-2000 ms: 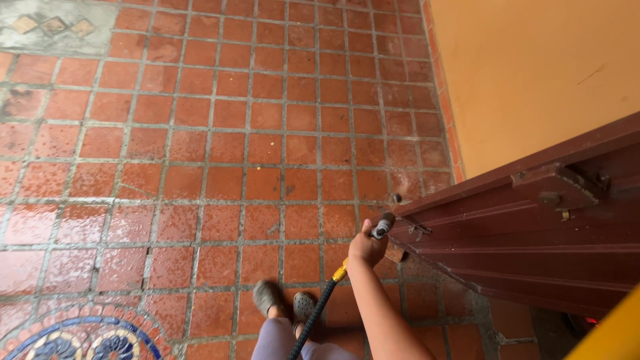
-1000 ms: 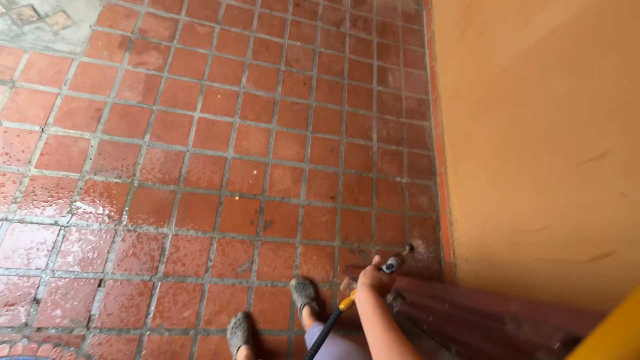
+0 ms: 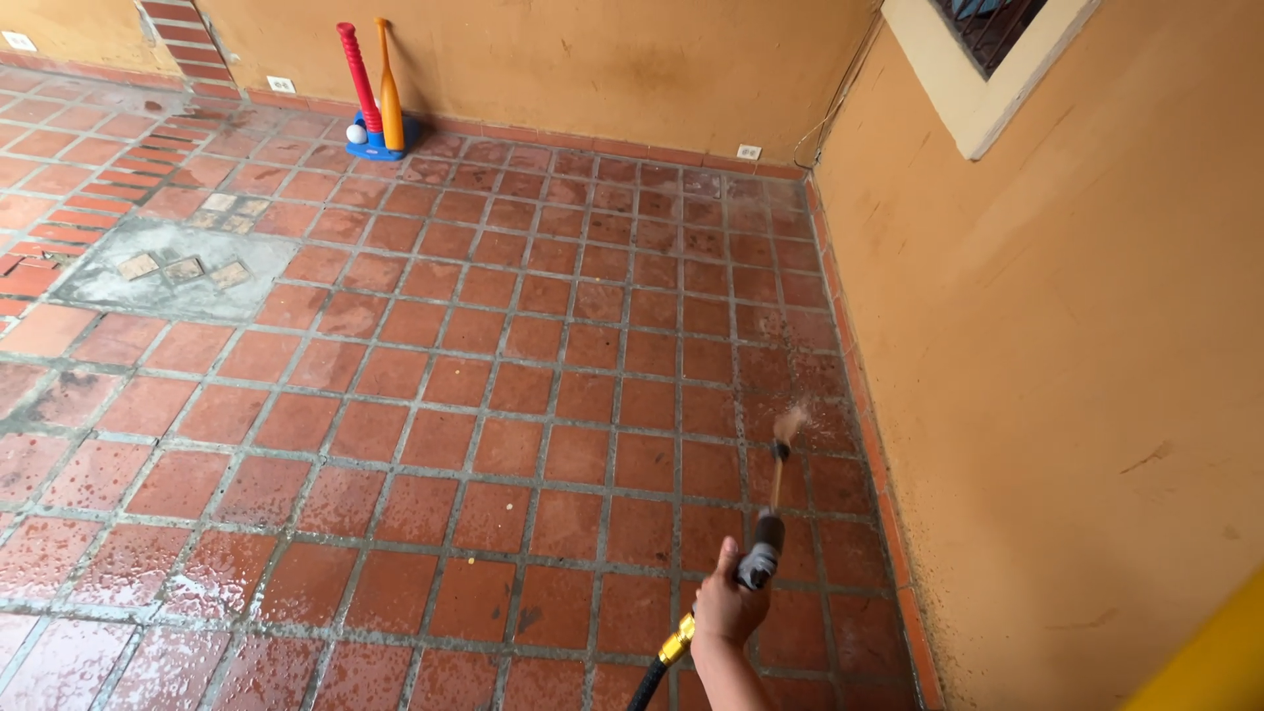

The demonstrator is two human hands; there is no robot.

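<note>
My right hand (image 3: 731, 604) is closed around the grey and black grip of a spray wand (image 3: 758, 565). A brass-coloured fitting (image 3: 677, 640) joins it to a black hose (image 3: 648, 685) that runs out at the bottom edge. The thin lance points away from me, its dark nozzle (image 3: 781, 449) just above the terracotta tile floor (image 3: 583, 449). Water spray (image 3: 793, 420) leaves the nozzle and meets the tiles near the right wall. My left hand is outside the view.
An ochre wall (image 3: 1066, 395) with a tile skirting (image 3: 869, 434) runs along the right. By the back wall stand a toy bat (image 3: 389, 94), a red post (image 3: 360, 84) and a white ball (image 3: 356, 133) on a blue base (image 3: 375, 152). A blurred yellow edge (image 3: 1210, 652) shows at lower right.
The view has swung up toward the back wall. The dark red metal panel and my feet, seen earlier, are out of view. My right hand has kept hold of the wand.
</note>
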